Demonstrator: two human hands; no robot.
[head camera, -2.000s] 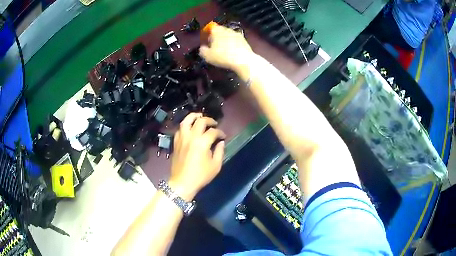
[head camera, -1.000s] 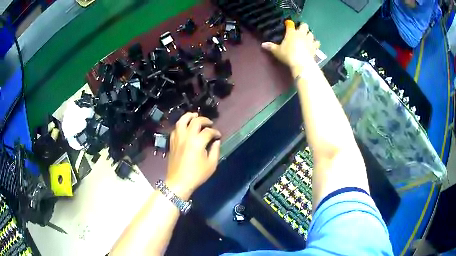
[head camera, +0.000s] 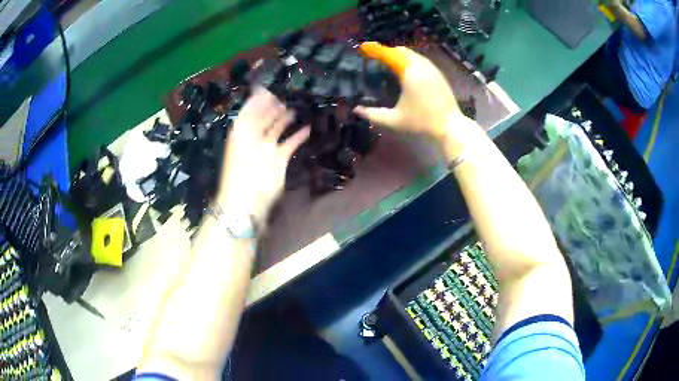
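Black plug housings (head camera: 339, 149) lie heaped on the brown-red mat (head camera: 301, 219). My left hand (head camera: 257, 160), blurred, is over the left part of the heap with its fingers apart and nothing visible in it. My right hand (head camera: 424, 97) is at the heap's right side, thumb and index finger spread wide. An orange finger cot (head camera: 383, 54) covers its index fingertip. Several housings (head camera: 327, 63) lie close together between my hands, beside the right fingers; contact with them is unclear.
Housing rows (head camera: 398, 18) stand at the back. A yellow sponge (head camera: 108, 242) lies at left, near a dark pointed iron (head camera: 85, 301). Circuit boards fill a black bin (head camera: 454, 312) beside my lap and a tray (head camera: 22, 320) at far left. A greenish bag (head camera: 603, 208) and another person's blue sleeve (head camera: 648, 52) show at right.
My left hand has moved up and left over the heap from its near edge. My right hand has come back left from the housing rows. More housings lie near the upper heap. The view has shifted.
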